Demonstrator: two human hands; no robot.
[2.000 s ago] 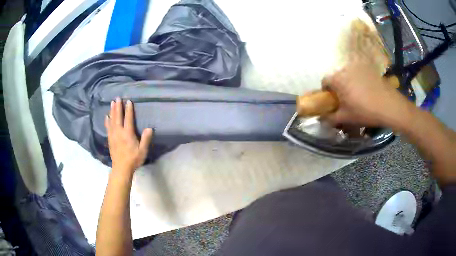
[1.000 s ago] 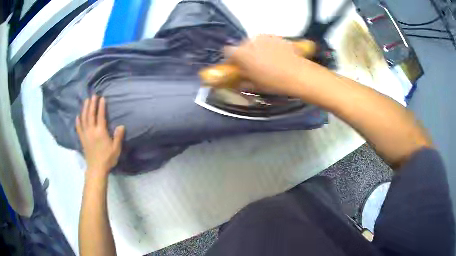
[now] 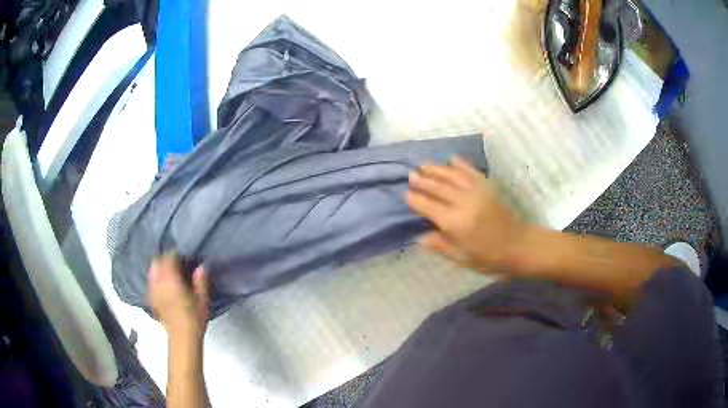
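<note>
A grey, slightly shiny garment [image 3: 319, 199] lies over the padded arm, with its sleeve section pointing right and creased along its length. Its crumpled part is bunched at the back. My left hand [image 3: 177, 293] is at the garment's near left edge, blurred, with thumb and fingers at the cloth; its grip is unclear. My right hand [image 3: 463, 211] lies on the sleeve section near its right end, blurred, fingers apart. The steam iron [image 3: 584, 56] stands at the back right, its pointed tip towards me, with no hand on it.
A white table cover [image 3: 447, 64] lies under the garment. A blue bar [image 3: 182, 80] runs to the back left. White spare padded arms [image 3: 56, 263] are at the far left. Speckled floor [image 3: 638, 187] shows at the right.
My right hand has let go of the iron, now at the back right, and is on the sleeve section. My left hand has moved to the garment's near edge. The cloth shows slanting creases.
</note>
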